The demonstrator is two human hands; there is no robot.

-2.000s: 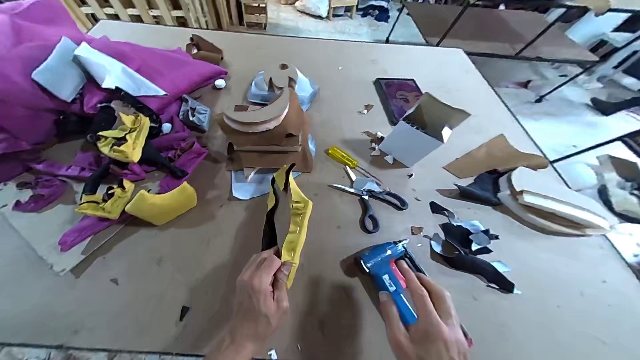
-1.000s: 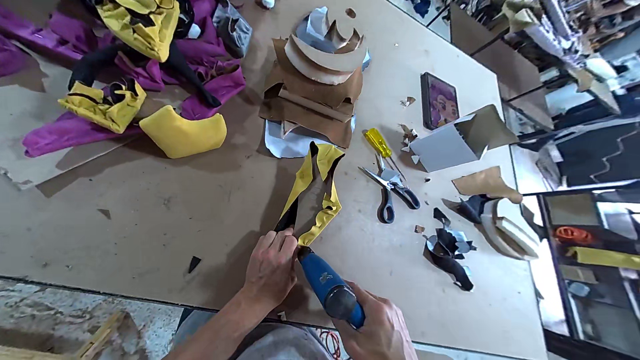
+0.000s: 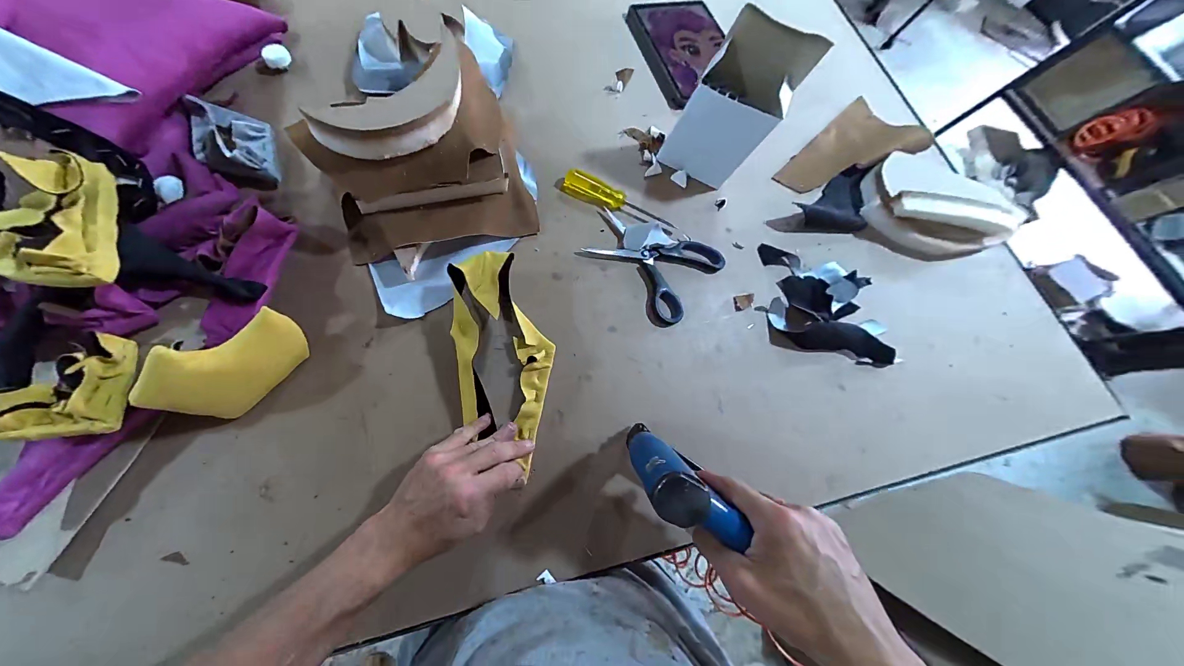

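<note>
My left hand (image 3: 467,486) lies over the near end of a yellow fabric strip with black inner edges (image 3: 536,370), which forms a narrow loop on the table. The fingertips press on the strip; how firmly they grip it I cannot tell. A blue handheld tool, possibly a stapler or a glue gun (image 3: 680,486), is in my right hand (image 3: 786,555), its dark nose pointing up and left, apart from the fabric. Beyond the strip lie scissors with dark handles (image 3: 652,259) and a screwdriver with a yellow handle (image 3: 594,190).
Brown and white cut pieces (image 3: 435,185) are stacked behind the strip. Purple fabric (image 3: 166,55), a yellow padded piece (image 3: 222,365) and yellow-black pieces (image 3: 65,222) lie left. A white box (image 3: 721,134), black scraps (image 3: 819,310) and cream foam pieces (image 3: 943,208) lie right.
The blue tool lay on the table under my right hand, then was lifted with its nose at the strip's near end; now it is away to the right. The view has shifted.
</note>
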